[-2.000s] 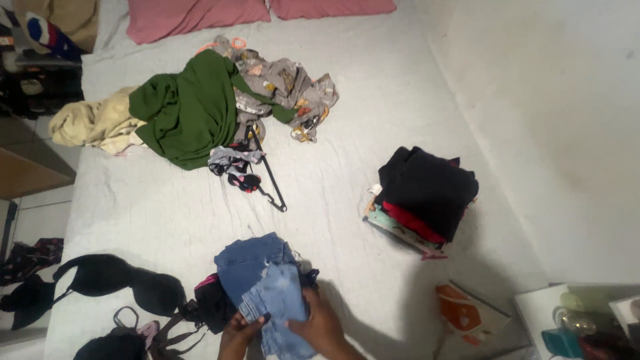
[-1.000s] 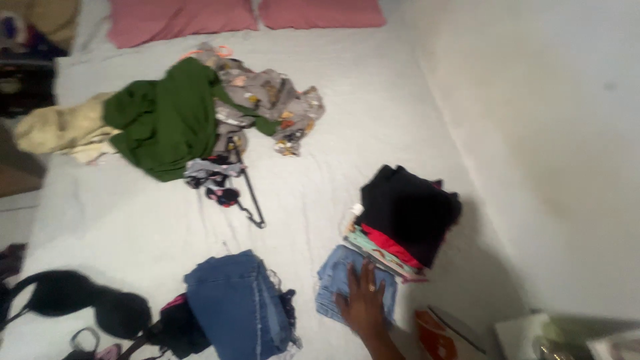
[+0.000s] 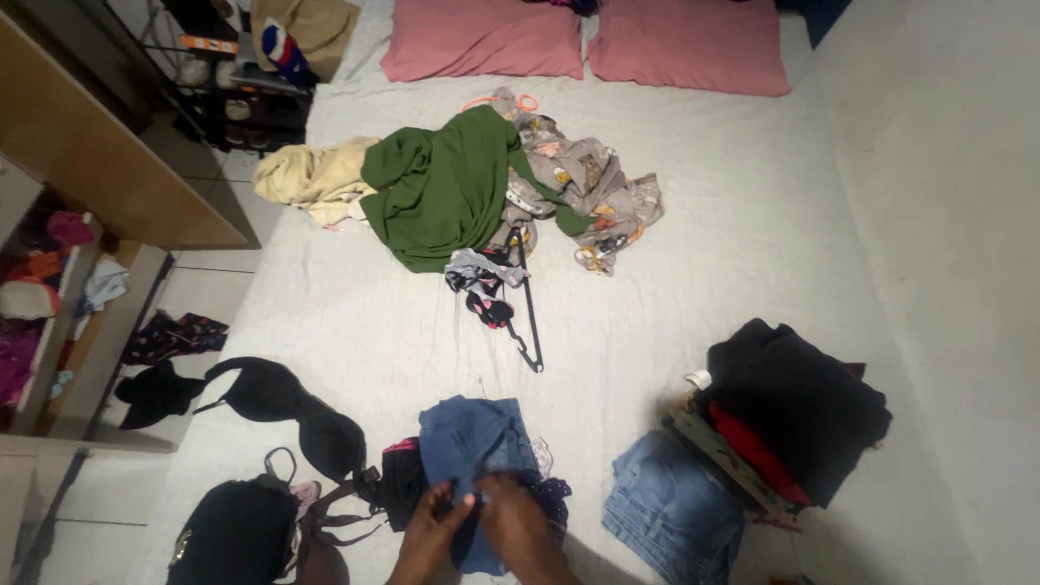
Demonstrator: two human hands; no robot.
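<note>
Blue denim garment (image 3: pixel 471 431) lies on the bed near its front edge, with both hands on it. My left hand (image 3: pixel 439 520) has its thumb and fingertips at the denim. Beside it my right hand (image 3: pixel 512 516) is bent over the cloth, its fingertips partly hidden and blurred. To the right rests folded light-blue denim (image 3: pixel 674 504), up against a stack of folded clothes topped by a black garment (image 3: pixel 796 406), with a red garment (image 3: pixel 756 455) beneath. Dark dotted cloth (image 3: pixel 554 500) shows beside the right hand.
Farther up the bed are a green garment (image 3: pixel 447 187), a grey patterned cloth (image 3: pixel 581 171), a yellow cloth (image 3: pixel 317 179) and a black hanger (image 3: pixel 532 317). A black bra (image 3: pixel 325 431) lies at the left. Pink pillows (image 3: pixel 487 36) border the top; a wall (image 3: pixel 942 203) stands right.
My right hand has left the folded light-blue denim beside the stack and is now at the other denim garment, where my left hand has come into view. Two seconds ago both hands held the light-blue denim.
</note>
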